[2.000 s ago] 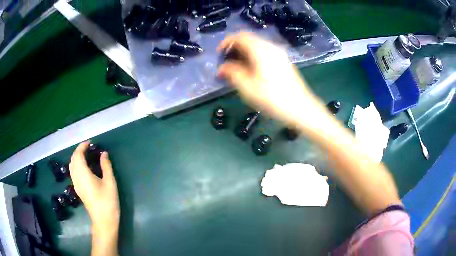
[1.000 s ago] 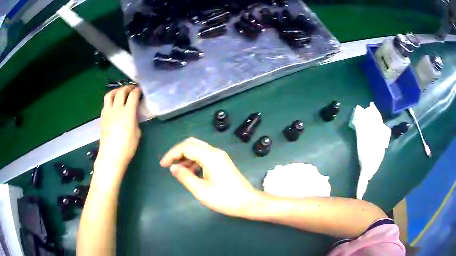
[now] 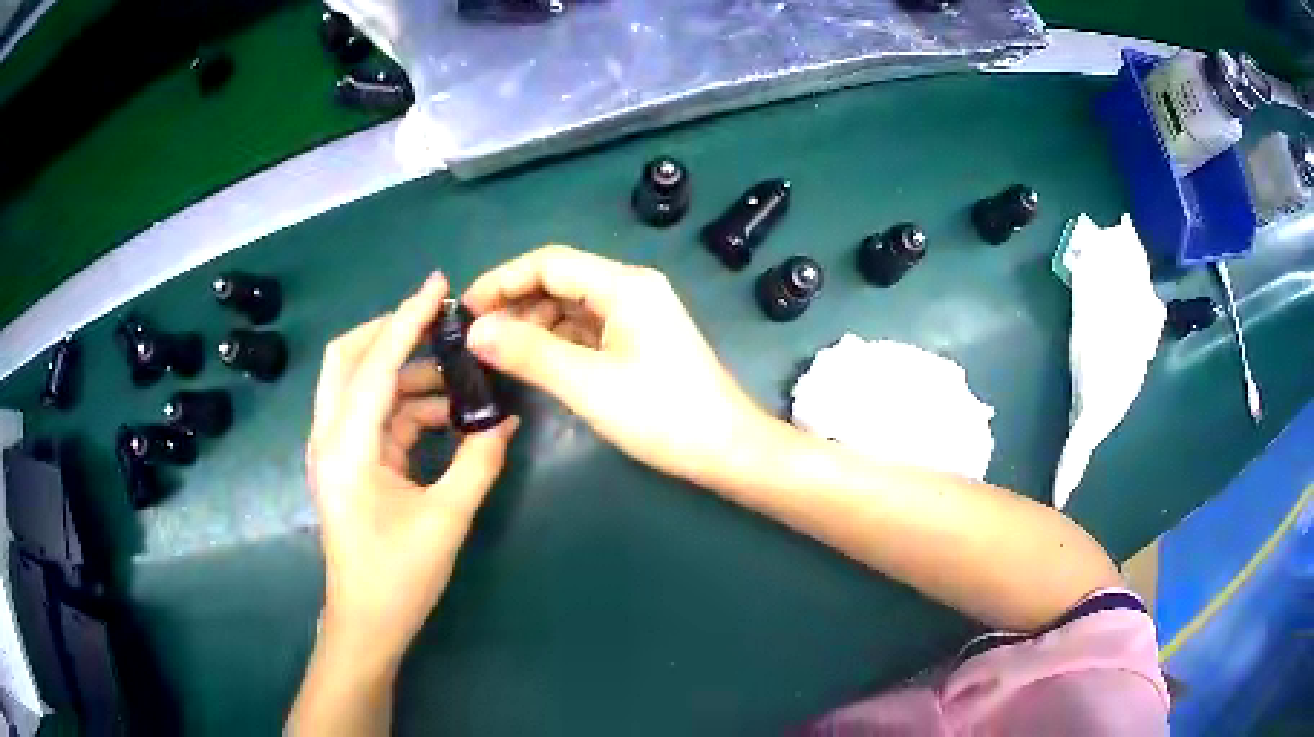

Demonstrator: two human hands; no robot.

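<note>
A glossy black plug (image 3: 468, 377) with a small silver tip is held between both hands, its tip pointing up and its wide end down. My left hand (image 3: 396, 432) grips it from the left, with the thumb at the wide end. My right hand (image 3: 613, 353) has its thumb and fingers at the narrow end. Several black plugs (image 3: 894, 254) stand or lie on the green mat to the right. Several more plugs (image 3: 199, 413) stand or lie at the left.
A grey-silver tray (image 3: 649, 87) is at the top. A white ragged cloth (image 3: 896, 403) and a long white cloth (image 3: 1110, 338) lie right. A blue bin (image 3: 1174, 187) with a bottle (image 3: 1196, 108) stands upper right, beside a thin white stick (image 3: 1239, 346). Dark trays (image 3: 51, 526) are at the left edge.
My left hand has come back from the rail by the tray towards me. Both hands now meet on one plug. The view has shifted, so the tray sits higher.
</note>
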